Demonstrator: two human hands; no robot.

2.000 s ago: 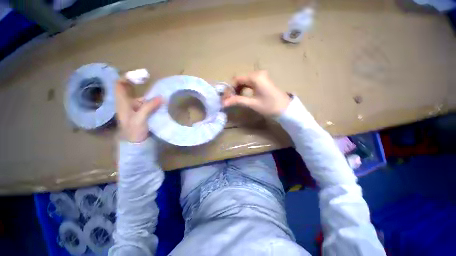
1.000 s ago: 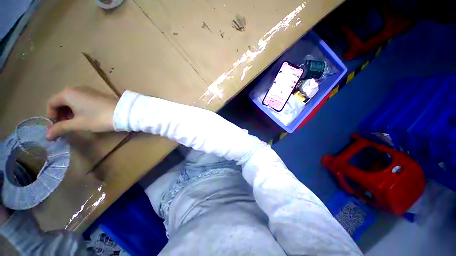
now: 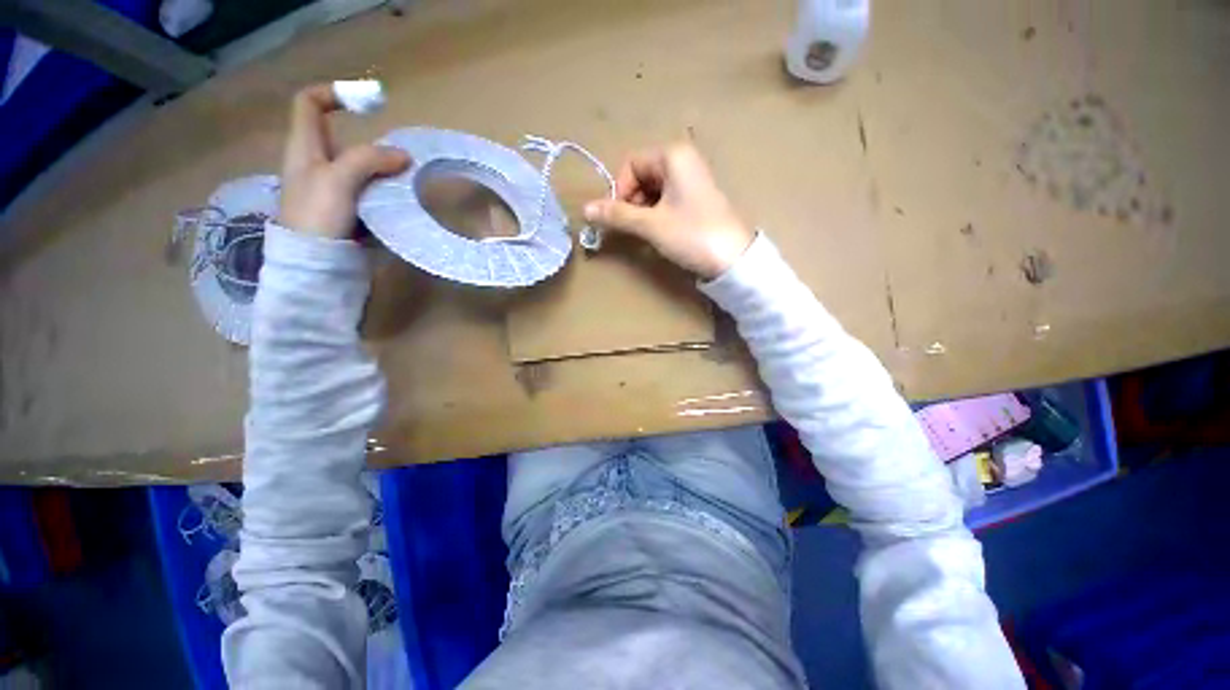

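A white-grey wrapped coil (image 3: 402,223) is held tilted above the bench. My left hand (image 3: 321,169) grips its left edge with the thumb on top; a small white finger wrap (image 3: 360,96) sits on the index fingertip. My right hand (image 3: 675,209) pinches whitish lead wires (image 3: 583,151) at the coil's right side, where a strand runs over the ring to its inner edge. A small white wire end or lump (image 3: 590,239) shows under the right fingertips. Another coil (image 3: 227,297), with looped leads on top, lies at the left, partly behind my left hand; whether it is a stack I cannot tell.
A tan cardboard pad (image 3: 614,324) lies before me on the cardboard-covered bench (image 3: 944,175). A white bottle (image 3: 826,41) stands at the back. Below the bench are a blue bin with coils (image 3: 202,661) at left and a small bin (image 3: 1109,445) with a phone at right.
The view has swung back left from the right side of the bench. The held coil is raised and tilted, and a lead wire now stretches from it to my right fingers.
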